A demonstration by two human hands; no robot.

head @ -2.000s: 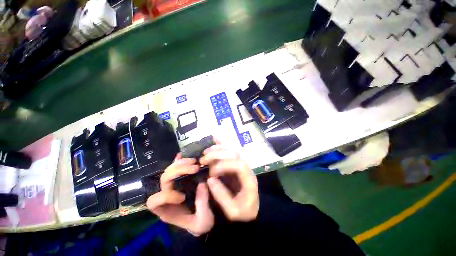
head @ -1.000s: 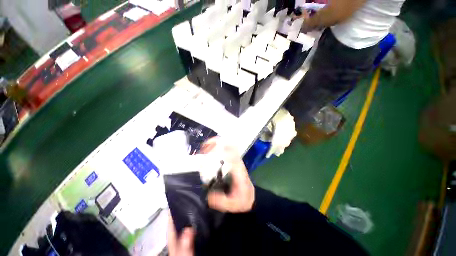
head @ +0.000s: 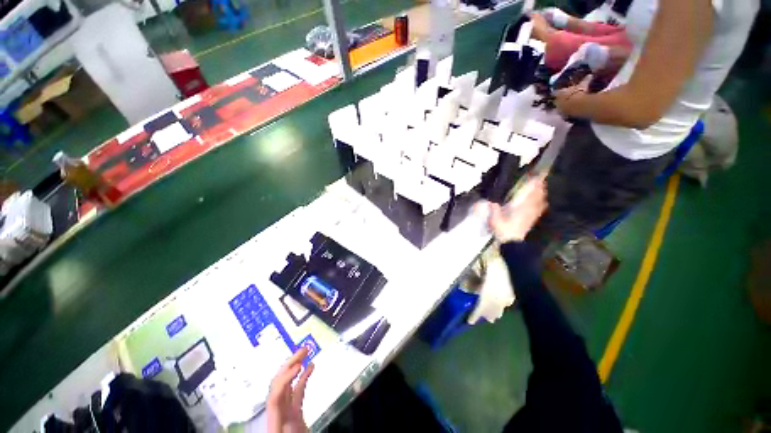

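Observation:
Open boxes (head: pixel 418 207), black with white flaps up, stand in a dense block on the white bench. My right hand (head: pixel 520 211) is stretched out to the near right side of this block, fingers apart, with no box seen in it; whether it touches a box is unclear. My left hand (head: pixel 289 396) is open and empty above the printed sheet (head: pixel 224 372), cut off by the bottom edge. A small pile of black carton blanks (head: pixel 347 283) with an oval picture lies flat between my hands and the block.
More black blanks (head: pixel 139 406) lie at the lower left, cut off. A person in a white top (head: pixel 638 101) works beyond the block. The green conveyor belt (head: pixel 186 232) runs behind the bench, with a red-topped bench (head: pixel 220 127) opposite. A yellow line (head: pixel 638 287) marks the floor.
My hands have parted and the black carton with white flaps is no longer in them. My right arm has reached out to the block of open boxes. The view has shifted, showing more of the far bench.

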